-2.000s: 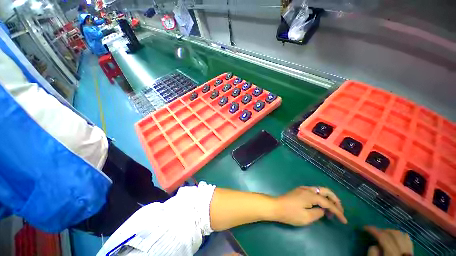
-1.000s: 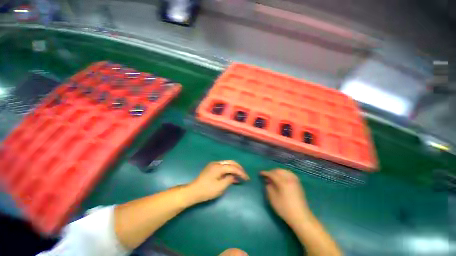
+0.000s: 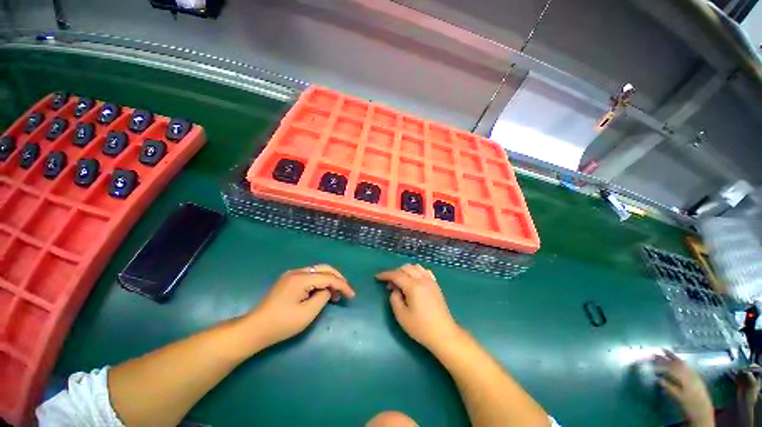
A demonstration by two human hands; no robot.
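Note:
My left hand (image 3: pixel 302 302) rests on the green bench (image 3: pixel 351 367) with its fingers loosely curled, and no object shows in it. My right hand (image 3: pixel 416 302) rests just to the right of it, fingers bent and apart, also with no object visible. The hands do not touch. The right tray (image 3: pixel 525 225), orange-red with square pockets, lies straight ahead on stacked clear trays (image 3: pixel 368 235); several black units (image 3: pixel 368 193) sit in its near row. A thin black frame (image 3: pixel 595 313) lies loose on the bench at the right.
The left tray (image 3: pixel 75 258) holds several black units in its far rows. A smartphone (image 3: pixel 171 252) lies beside it. Another person's hand (image 3: pixel 685 385) is at the lower right, near distant clear trays (image 3: pixel 687 288). A grey panel stands behind.
The view has swung to the right, so the trays and phone appear farther left. The loose frame and another person's hand now show. My hands stay close together over the bench.

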